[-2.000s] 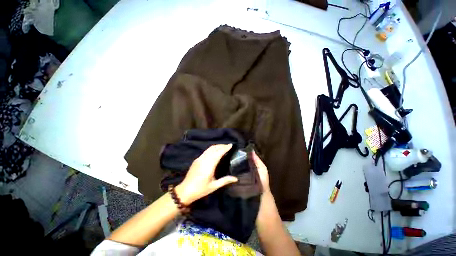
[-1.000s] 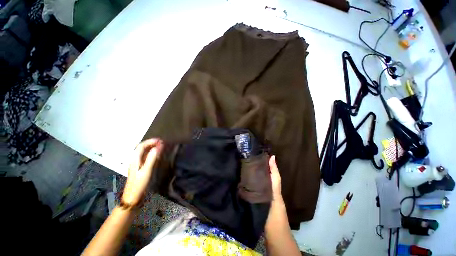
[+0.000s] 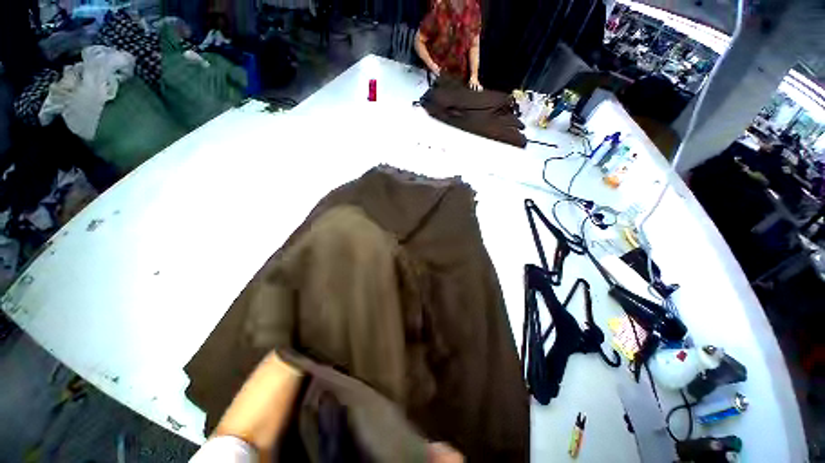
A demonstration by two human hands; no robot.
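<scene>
A brown garment (image 3: pixel 339 298) is held up near me, its lower part spread over a matching brown garment (image 3: pixel 484 298) lying flat on the white table. Its waist end is close to my body and blurred, with some dark inside showing. My left hand (image 3: pixel 271 389) is at the waist end on the left, its fingers mostly hidden by cloth. My right hand (image 3: pixel 443 452) shows only as a small blurred part at the bottom edge, against the waist end.
Black hangers (image 3: pixel 563 339) lie right of the garments, with thread snips (image 3: pixel 577 436) below. A spray bottle (image 3: pixel 683 366) and cables are at the right edge. A person (image 3: pixel 452 41) handles another brown garment (image 3: pixel 479 110) at the table's far end. Fabric heaps (image 3: pixel 136 99) are at left.
The view has tilted up, showing the far table end and the person. The dark inside is mostly out of sight, and the held garment's brown outside now shows over the flat one.
</scene>
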